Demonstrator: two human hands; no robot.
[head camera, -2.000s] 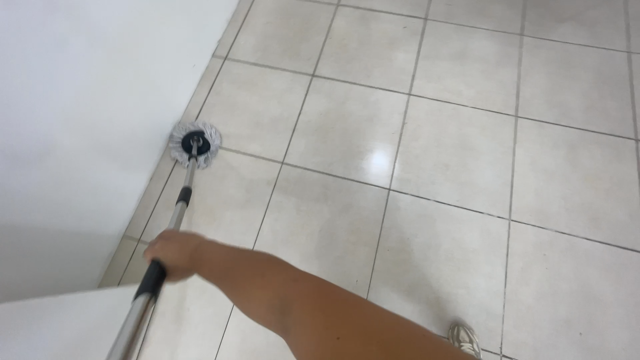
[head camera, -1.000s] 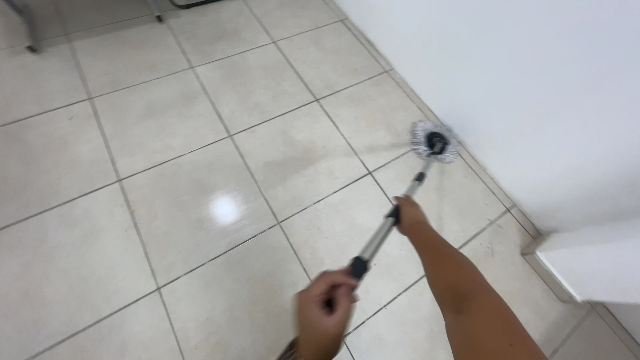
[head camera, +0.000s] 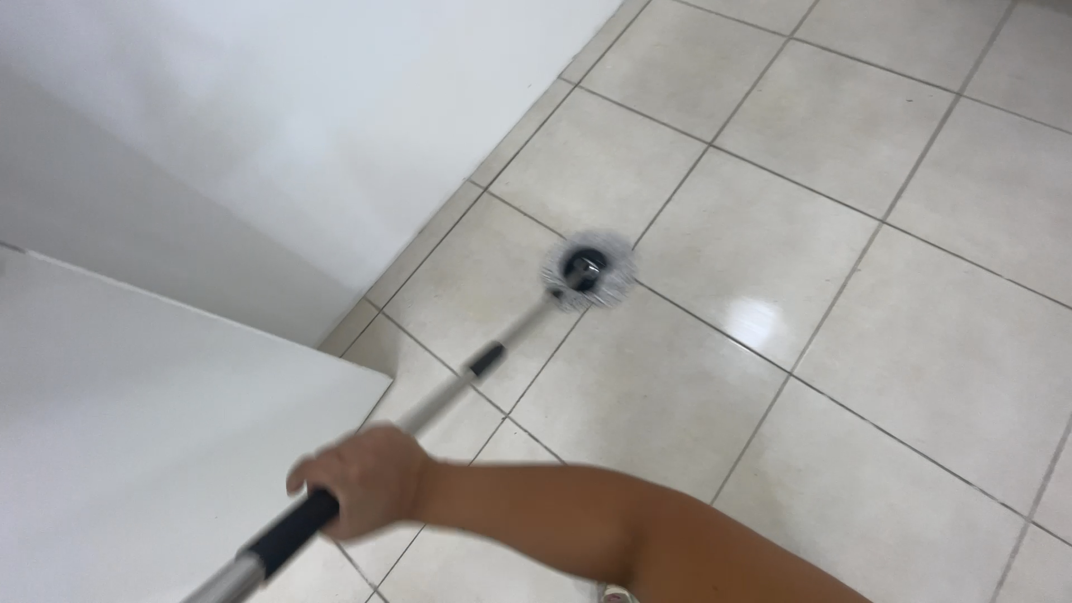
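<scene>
My right hand (head camera: 364, 479) is wrapped around the metal pole of a spin mop (head camera: 435, 404), just above a black grip sleeve. From the lower left the pole runs up and right to a round mop head with grey-white strands (head camera: 615, 272) and a black centre. The blurred head lies on the beige floor tiles (head camera: 720, 335), a little away from the wall. My left hand is outside the view, and the pole's lower-left end is cut off by the frame edge.
A white wall (head camera: 360, 109) with a tiled skirting (head camera: 435, 230) borders the floor at upper left. A white ledge or low partition (head camera: 167, 402) juts in at left, its corner near the pole. Part of a shoe (head camera: 618, 595) shows at the bottom edge.
The view has swung strongly since one second ago. The mop head was then close against the wall's skirting and now lies farther out on the tiles. My left hand has left the view.
</scene>
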